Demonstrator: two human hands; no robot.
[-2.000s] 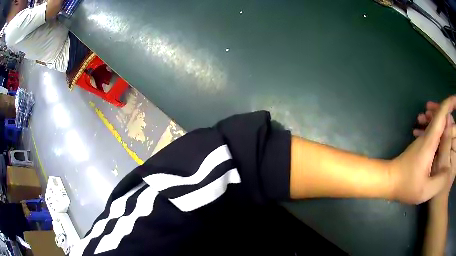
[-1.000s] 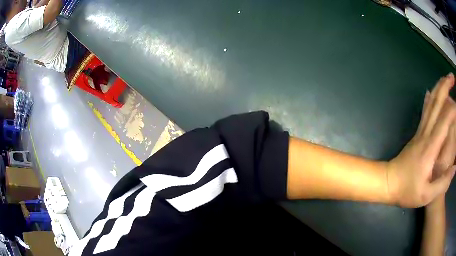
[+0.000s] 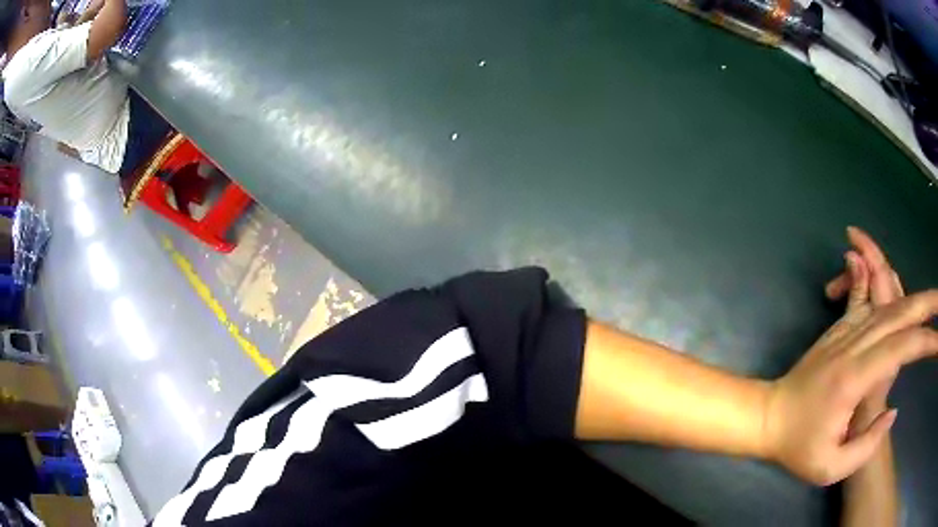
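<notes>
My left hand (image 3: 828, 412) is at the right, back up, below a rolled black sleeve with white stripes. Its fingers are spread and point right, the thumb lower. My right hand (image 3: 862, 278) lies under and against it; its fingertips show above and its forearm comes up from the bottom edge. The left hand hides its palm. The hands touch each other over the dark green bench mat (image 3: 617, 154), and no object shows in either.
A dark tool with an amber part (image 3: 766, 15) and cables (image 3: 859, 62) lie along the white back ledge. At upper left a person in a white shirt (image 3: 67, 98) is beside blue items in a clear tray (image 3: 139, 29). A red stool (image 3: 201, 201) stands by the bench.
The view has shifted, so the bench and stool sit lower and more of the back ledge shows. My hands have slid from pressed together to crossed, with the fingers more spread.
</notes>
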